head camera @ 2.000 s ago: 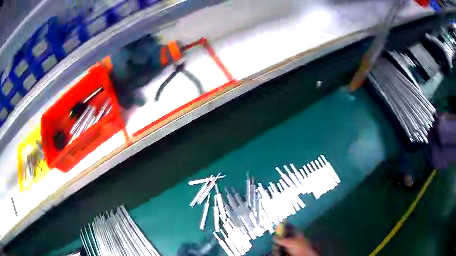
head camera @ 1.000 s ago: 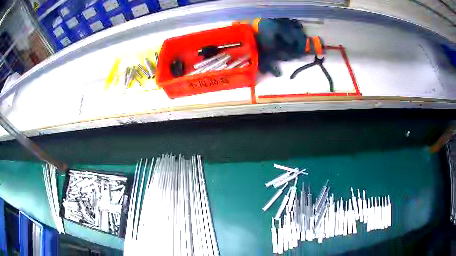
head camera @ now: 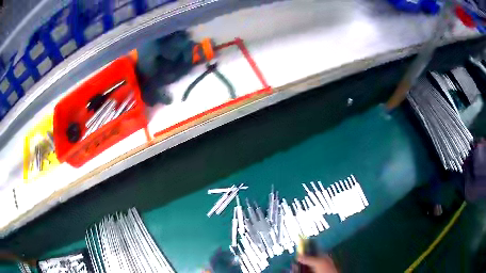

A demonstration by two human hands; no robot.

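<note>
Short silver-white stepped rods lie in an uneven row on the green bench top, with a few loose ones at the row's upper left. My bare right hand is at the bottom edge, partly cut off, just below the row. It is closed on a small yellow-and-black hand tool, whose yellow end points at the rods. My left hand, in a dark glove, is blurred and cut off at the bottom edge, left of the row's lower end; its fingers cannot be made out.
Long thin rods and a black tray of small parts lie left. The white shelf holds a yellow bin, red bin, dark gloves and pliers. A post and person are right.
The view has tilted and swung right since one second ago. Both hands, out of view then, now show at the bottom edge, the right one with the tool.
</note>
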